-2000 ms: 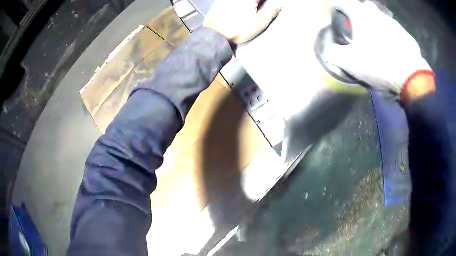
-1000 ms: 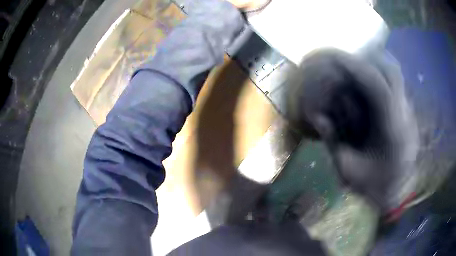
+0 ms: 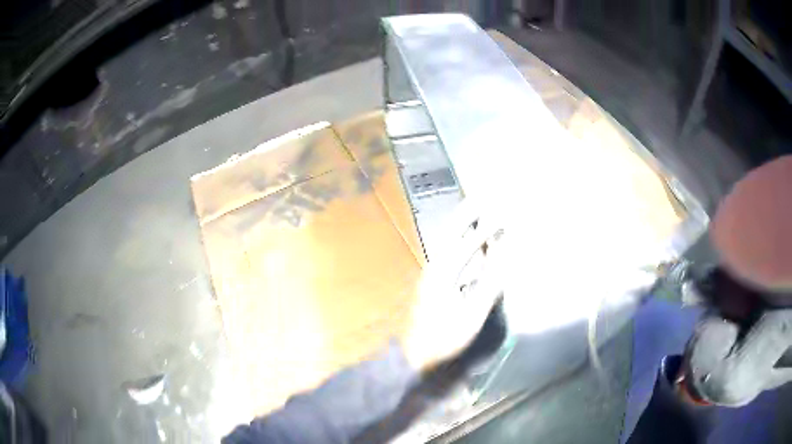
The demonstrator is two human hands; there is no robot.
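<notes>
The silvery sheet-metal housing stands on the tan cardboard sheet; glare washes out its near part. Its flanged edge, with small holes, faces left. My bare left hand is at the near end of this edge, fingers curled on it, partly lost in glare. My gloved right hand is at the far right, cut by the picture's edge. It holds the sander, clear of the housing, with the reddish-brown sanding disc tipped up.
The grey worktable curves round the cardboard. A small dark half-round scrap lies on it at the near left. A blue box is at the far left edge. A blue sheet lies beyond the table at the right.
The view has swung up, showing more of the housing. The sander has moved away to the right, its disc face now showing. My left hand is now at the housing's near end.
</notes>
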